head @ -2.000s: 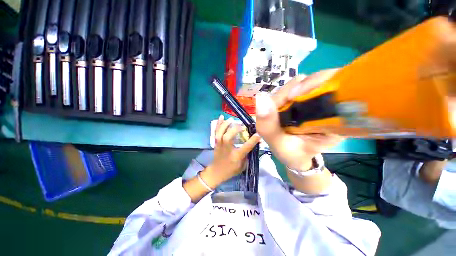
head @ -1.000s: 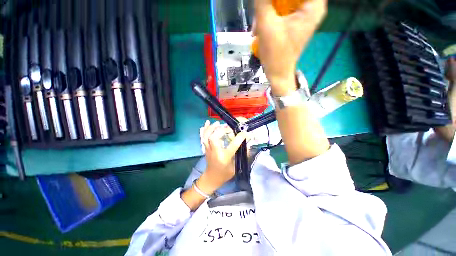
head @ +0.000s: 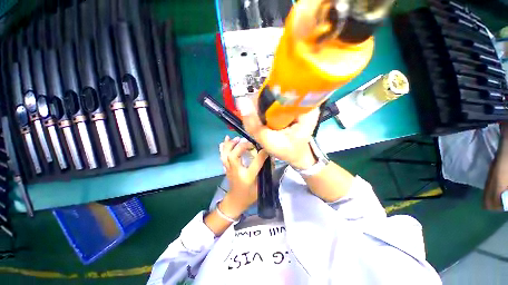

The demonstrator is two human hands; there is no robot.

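A black tripod (head: 266, 186) is spread in a Y at the bench edge, one leg pointing up-left, one toward the wearer and one to the right. My left hand (head: 240, 165) holds it near the hub with thumb and fingers. My right hand (head: 288, 142) is around the orange electric screwdriver (head: 317, 69), its lower end down near the hub. The hub and the screwdriver tip are hidden by my right hand. No screw can be seen.
A white screw feeder (head: 245, 58) on a red base stands behind the tripod. A foam tray (head: 177, 119) with stick assemblies lies left, another tray (head: 426, 78) right. A gold-yellow cylinder (head: 384, 89) lies right of the feeder. A blue basket (head: 89, 234) is below. Another person's arm (head: 497, 175) shows at right.
My right hand has brought the screwdriver from over the feeder back down to the tripod hub. My left hand still holds the tripod. The view has shifted a little.
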